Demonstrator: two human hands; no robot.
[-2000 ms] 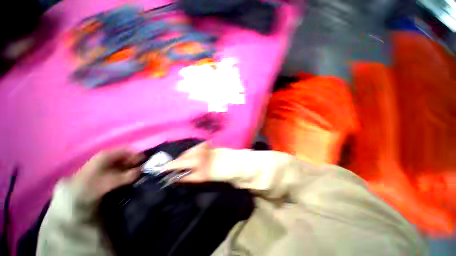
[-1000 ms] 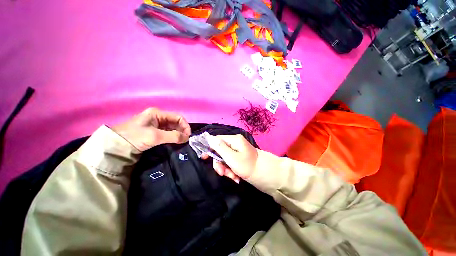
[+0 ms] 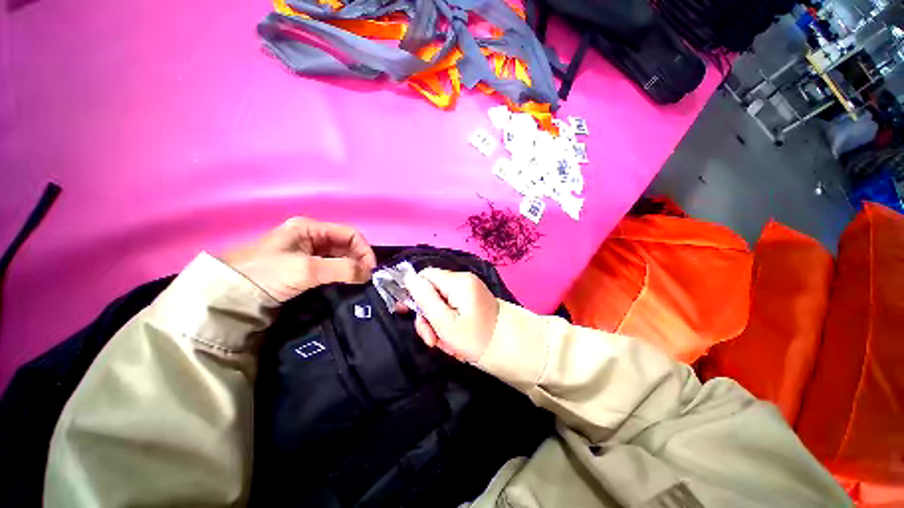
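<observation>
A black backpack (image 3: 337, 397) lies on my lap against the table edge, with small white-outlined marks on its front. My right hand (image 3: 458, 310) pinches a white tag (image 3: 395, 286) at the top of the bag. My left hand (image 3: 315, 260) is at the bag's top edge beside the tag, thumb and forefinger together near the tag's left side. Whether a string or bag part is between the left fingertips is too small to tell. White tags (image 3: 540, 159) lie in a loose pile beyond, with a tangle of dark red strings (image 3: 504, 234) nearer me.
Grey and orange strips (image 3: 426, 45) lie in a heap on the pink table (image 3: 178, 129). Black bags (image 3: 634, 50) lie at its far right corner. A narrow black strap (image 3: 34, 220) sticks out at left. Orange puffy bags (image 3: 674, 283) stand at right by the grey floor.
The blur of the earliest frame is gone. Since one second ago my right fingers have closed more around the tag, while my left hand has stayed nearly still. The view has shifted slightly.
</observation>
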